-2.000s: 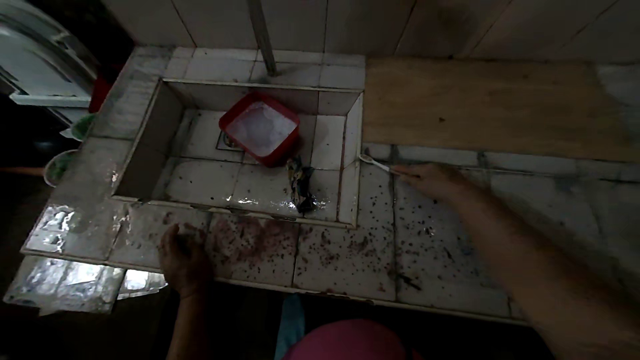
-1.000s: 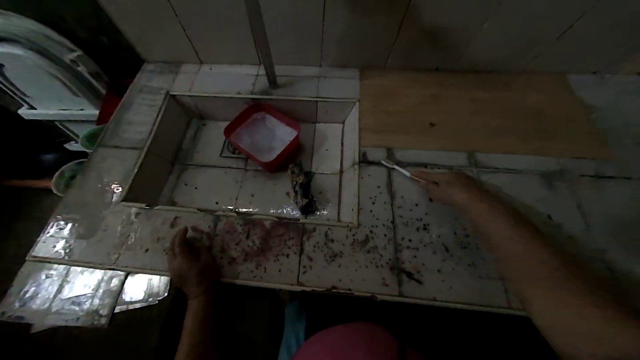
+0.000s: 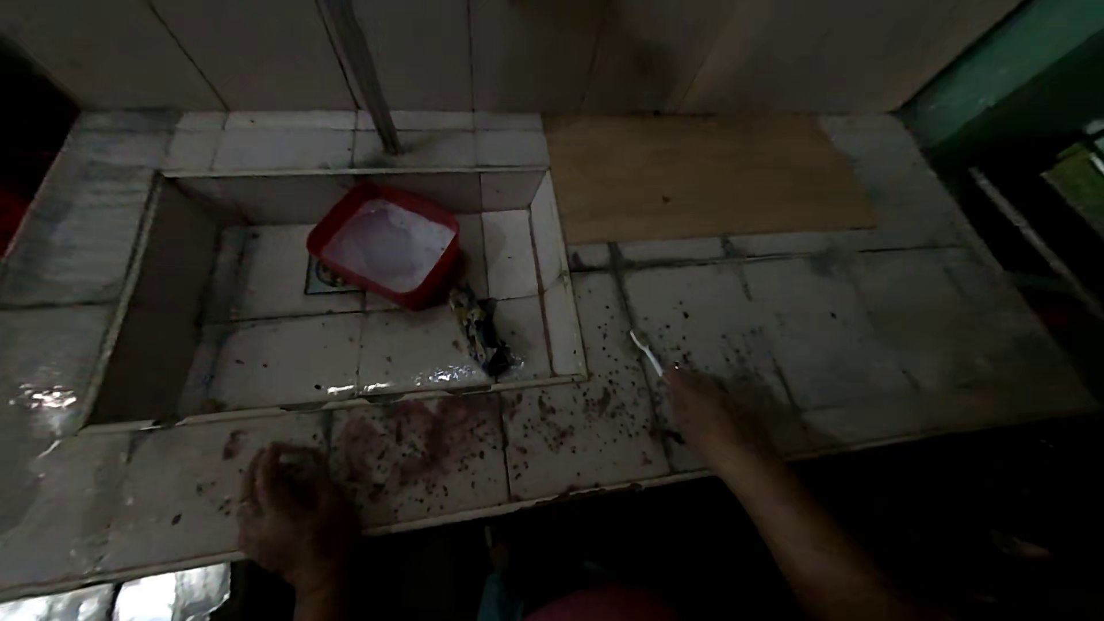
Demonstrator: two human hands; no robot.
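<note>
My right hand (image 3: 703,410) is closed around a thin white brush (image 3: 647,352), perhaps a toothbrush, whose head points at a dark grout line of the tiled counter (image 3: 716,285) right of the sink. On the counter's front ledge rests my left hand (image 3: 289,509), fingers curled; whether it holds something is too dark to tell. Reddish stains and dark specks cover the tiles between the hands. Inside the tiled sink (image 3: 285,354) a red plastic basin (image 3: 423,289) contains whitish, foamy liquid. A crumpled dark and yellowish wrapper or cloth (image 3: 479,332) lies beside the basin.
A flat brown board (image 3: 707,177) lies at the back of the counter, against the tiled wall. A grey pipe (image 3: 366,82) comes down behind the sink. Shiny plastic-like material (image 3: 172,595) shows below the front edge at lower left. A drain cover (image 3: 328,276) is partly under the basin.
My right hand has moved with the brush from the grout line near the board toward the counter's front. My left hand stays on the front ledge. The view has shifted to the right.
</note>
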